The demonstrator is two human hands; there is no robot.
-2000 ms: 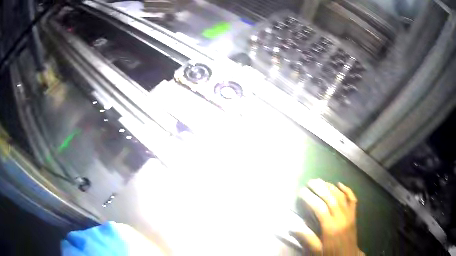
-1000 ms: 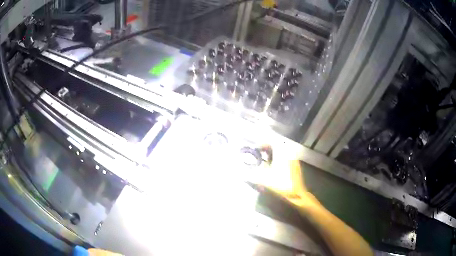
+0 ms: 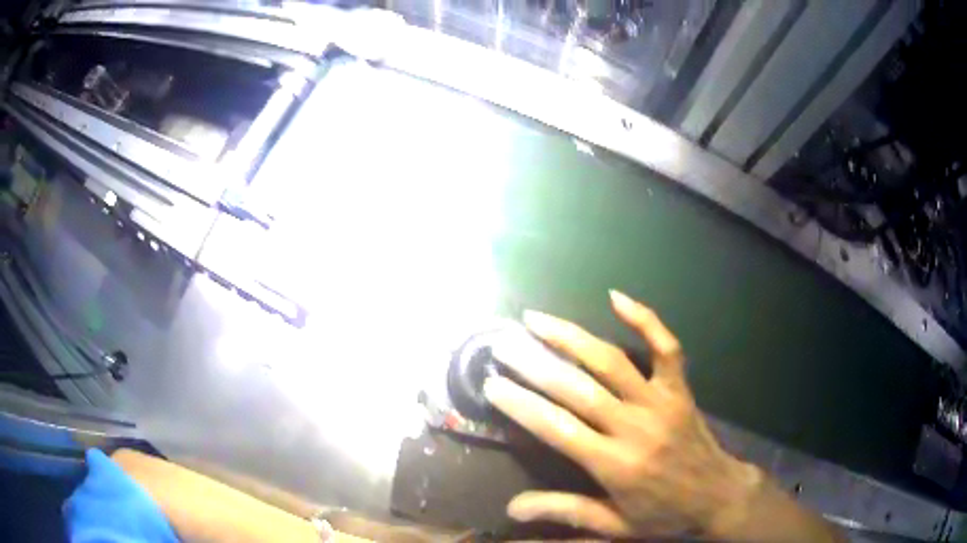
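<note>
A glossy black round lens-like part (image 3: pixel 472 373) sits at the upper edge of a grey-brown carrier plate (image 3: pixel 435 490) at the bottom centre. My right hand (image 3: pixel 626 424) lies over the plate with fingers spread; two fingertips, pale as if covered, are on the round part. The hand hides most of the plate's right side, so a second round part cannot be told. My left forearm, with a blue sleeve, comes in from the bottom left; my left hand is cut off by the bottom edge.
The green conveyor belt (image 3: pixel 689 286) runs across the middle, washed out by glare at left. A silver rail (image 3: pixel 679 161) borders its far side. Transfer rails with a dark gap lie at upper left. Grey posts and dark machinery stand at upper right.
The view has shifted down. The round parts seen on the belt are gone from there. My right hand has come back toward me, onto the carrier plate now seen at the bottom centre.
</note>
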